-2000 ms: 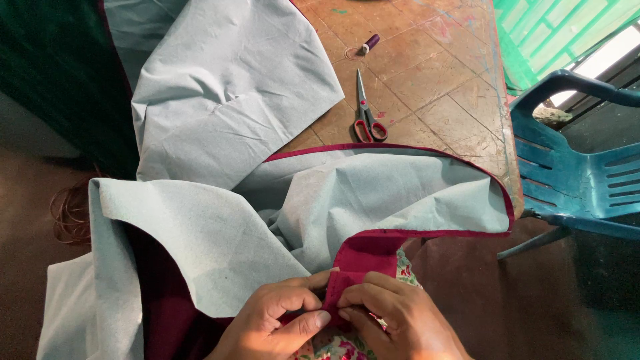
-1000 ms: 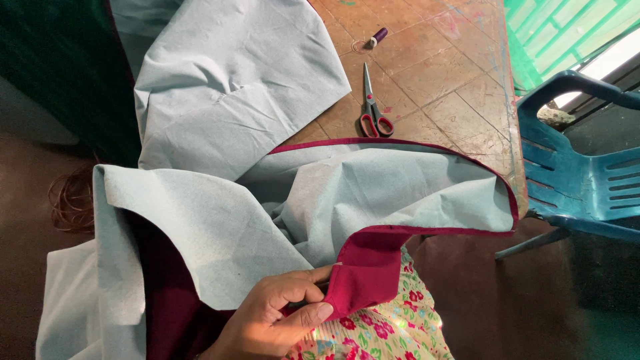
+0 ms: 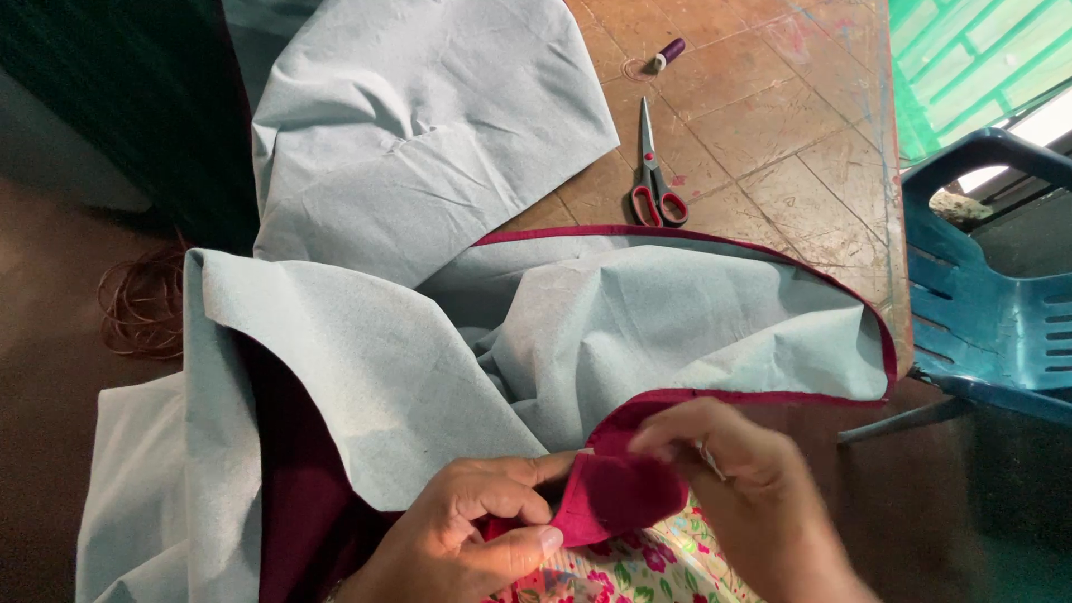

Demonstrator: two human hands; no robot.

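Note:
My left hand [image 3: 486, 523] pinches the folded edge of a maroon fabric piece [image 3: 620, 494] between thumb and fingers. Just right of it, my right hand [image 3: 737, 477] is raised over the same maroon cloth, blurred, with thumb and fingertips close together; whether they hold a needle or thread cannot be made out. The maroon cloth joins a large pale grey-blue fabric [image 3: 653, 318] with a narrow maroon border, which spreads over the table edge. Beyond it lie scissors [image 3: 653, 180] with black and red handles, blades together. A spool of dark purple thread [image 3: 670, 53] rests farther back.
The brown table [image 3: 762, 151] has a scratched top. To the right stands a blue plastic chair [image 3: 988, 293]. A coil of brown cord [image 3: 142, 301] lies at the left, near dark green cloth [image 3: 126, 109]. Floral fabric [image 3: 636, 569] shows beneath my hands.
My right hand was at the maroon cloth two seconds ago, was out of view one second ago, and is now back over it. My left hand has kept its pinch.

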